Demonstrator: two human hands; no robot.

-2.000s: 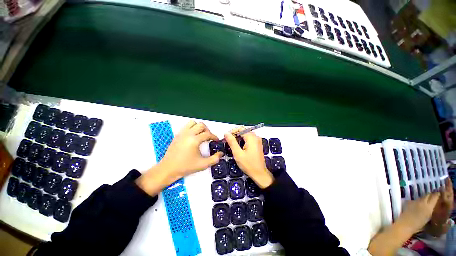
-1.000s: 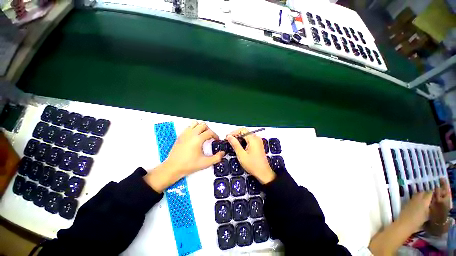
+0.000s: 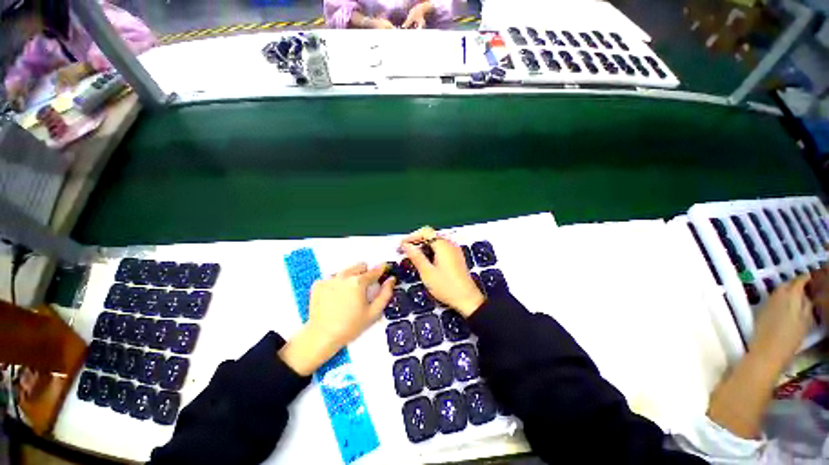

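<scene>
Black plastic housings lie in a grid on the white bench before me. My left hand is at the grid's top left corner, its thumb and fingertips around a black housing. My right hand is just right of it over the top rows, fingers closed on the tweezers, of which only a short dark part shows. The tweezer tips and any small piece are hidden. A bright blue dotted strip runs beside the grid, partly under my left wrist.
A second grid of black housings lies at left, near an orange-brown stand. The green belt crosses behind the bench. A neighbour's hands are at a white compartment tray at right. People in pink sit across the belt.
The view has tilted up, showing more of the far side. The tweezers no longer stick out clearly to the right. My left fingers have closed in, narrowing the gap beside the housing.
</scene>
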